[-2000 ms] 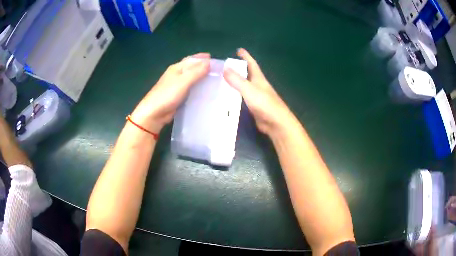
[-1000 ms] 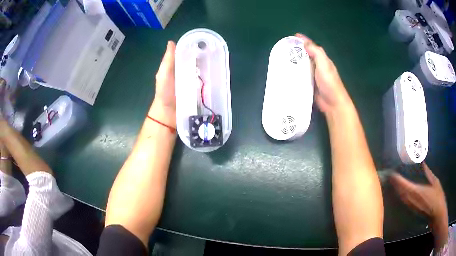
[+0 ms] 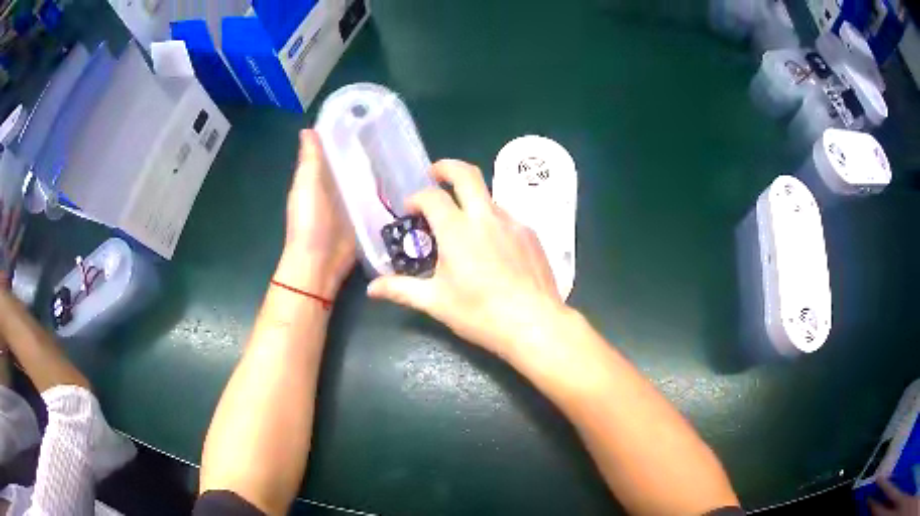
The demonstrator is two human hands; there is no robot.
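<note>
My left hand holds the left side of a frosted oval tub, which is tilted with its open top facing me. A black square cooling fan with a pale hub sits at the tub's near end, with a dark red lead wire beside it. My right hand reaches over the tub's near right side, its fingers at the fan; whether they grip it is unclear. A white oval cover with a round grille lies on the green bench to the right, partly hidden by my right hand.
Open retail boxes stand at the left and a blue one at the top. An open tub lies left, near another person's arm. At the right are a closed unit, another one and open units. A hand and box show lower right.
My right hand has left the cover and moved left to the fan in the tub. The tub has moved left and tilted. The other person's hand has left the closed unit at the right.
</note>
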